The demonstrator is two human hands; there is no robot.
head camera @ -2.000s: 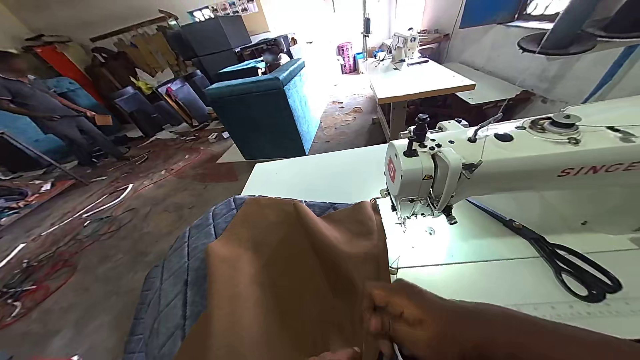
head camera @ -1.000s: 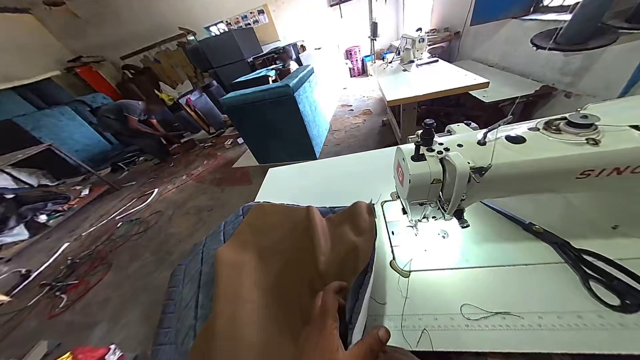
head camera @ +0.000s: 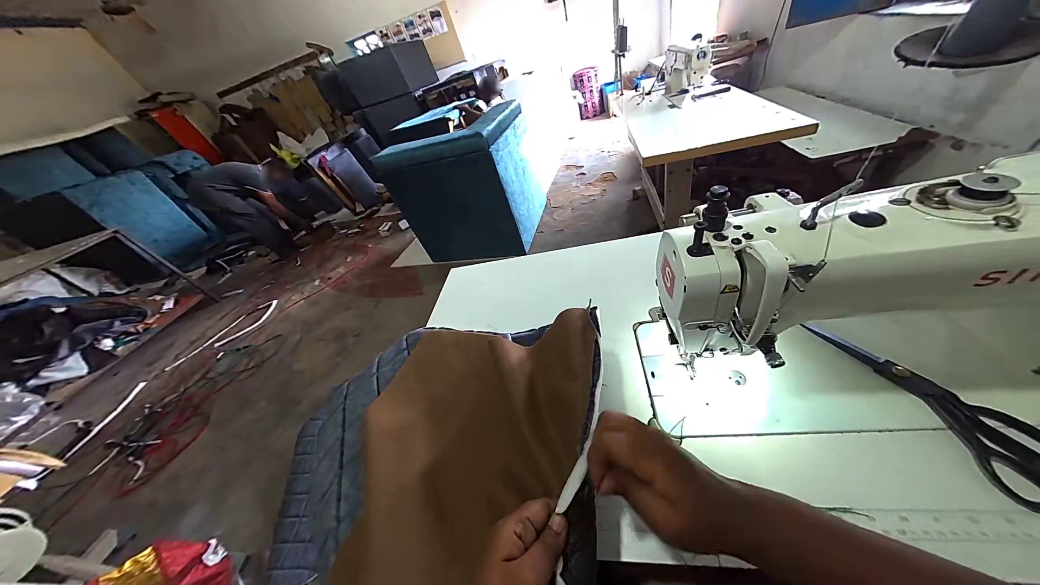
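A piece of brown material (head camera: 471, 431) lies over dark blue quilted fabric (head camera: 325, 471) at the left front of the white sewing table. My left hand (head camera: 526, 540) pinches the right edge, where a white strip (head camera: 574, 485) shows. Just above it, my right hand (head camera: 650, 475) has its fingers curled on the same edge. To the right stands a Singer industrial sewing machine (head camera: 861, 268), its lit needle area apart from the fabric. Black-handled scissors (head camera: 934, 394) lie on the table under the machine's arm.
A ruler scale (head camera: 934, 524) runs along the table's front. Beyond are a teal upholstered piece (head camera: 455, 195) and another table (head camera: 723, 126) with a sewing machine. One person (head camera: 244, 199) bends at the left; another sits behind the teal piece. Cables (head camera: 175, 431) lie on the floor.
The fabric's right edge has been turned so that its white strip shows. My right hand has come back up onto the edge. The person at the left, standing at first, now bends down.
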